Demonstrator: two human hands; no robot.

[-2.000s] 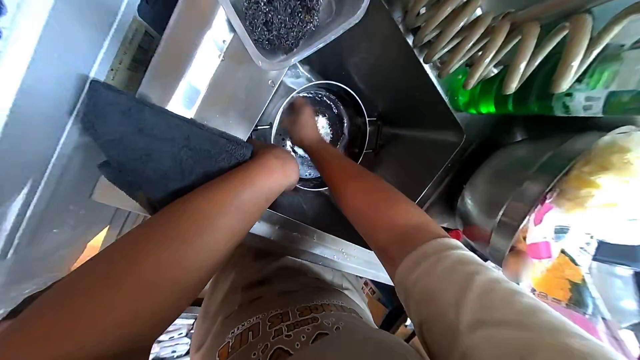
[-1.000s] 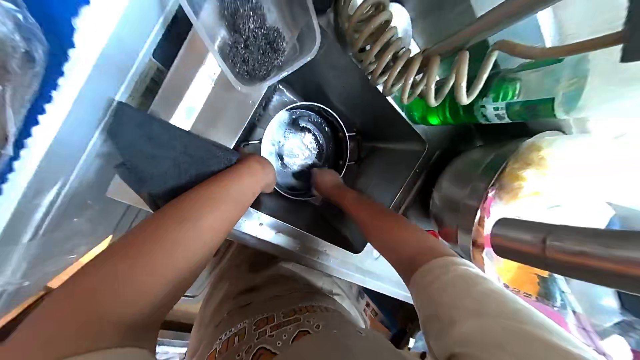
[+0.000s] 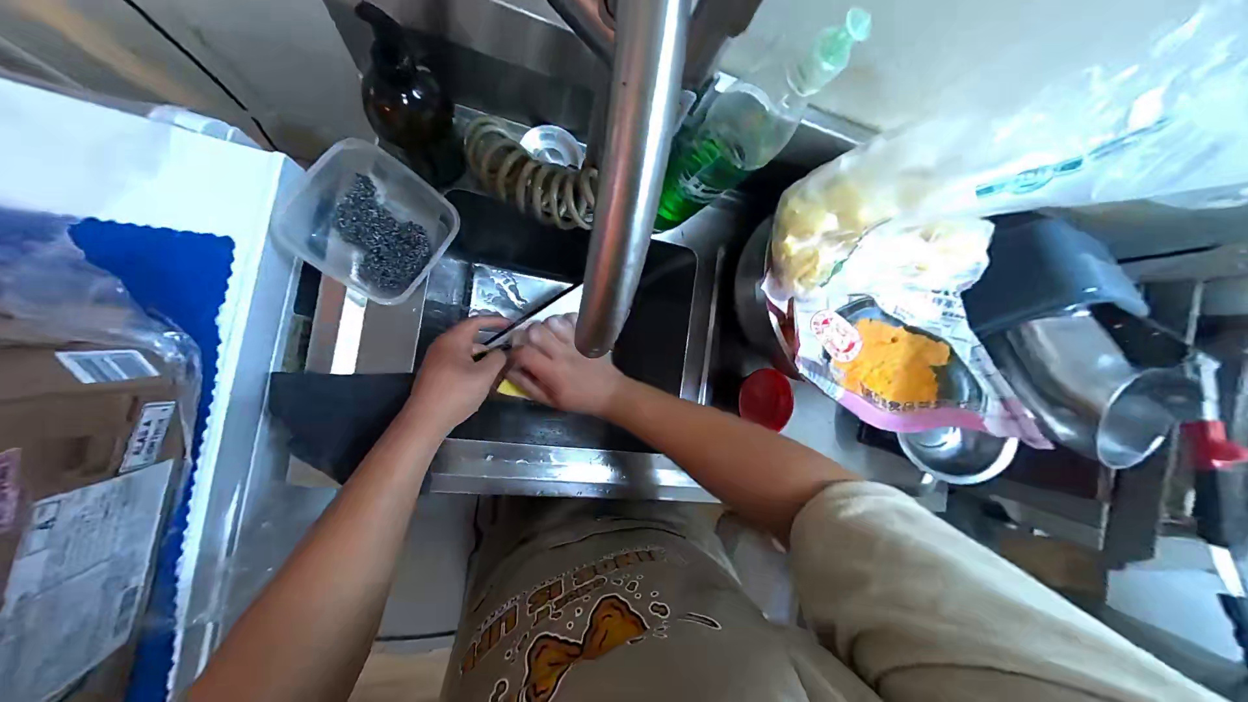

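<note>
Over the sink [image 3: 653, 341], my left hand [image 3: 458, 369] pinches the lower end of a thin, dark-edged item [image 3: 531, 317] that slants up to the right. Right beside it, my right hand [image 3: 565, 369] has curled fingers against that item's pale side. A small yellow piece [image 3: 513, 390], perhaps a sponge, shows under the right fingers; how they grip it is partly hidden. Behind the hands lies a wet, shiny surface [image 3: 512, 291]. A dark cloth [image 3: 336, 414] hangs over the sink's left ledge, near my left wrist.
A metal faucet pipe [image 3: 629, 185] hangs above my right hand. At the upper left of the sink sits a clear plastic tub [image 3: 444, 219] with dark metal scourers. Green bottles [image 3: 721, 146] and a coiled hose [image 3: 531, 180] stand behind. A red round item [image 3: 766, 400] and food bags [image 3: 892, 361] are at right.
The round pot seen between my hands earlier no longer shows. My hands have come together around a thin, dark-edged item. The view has shifted and now takes in the faucet.
</note>
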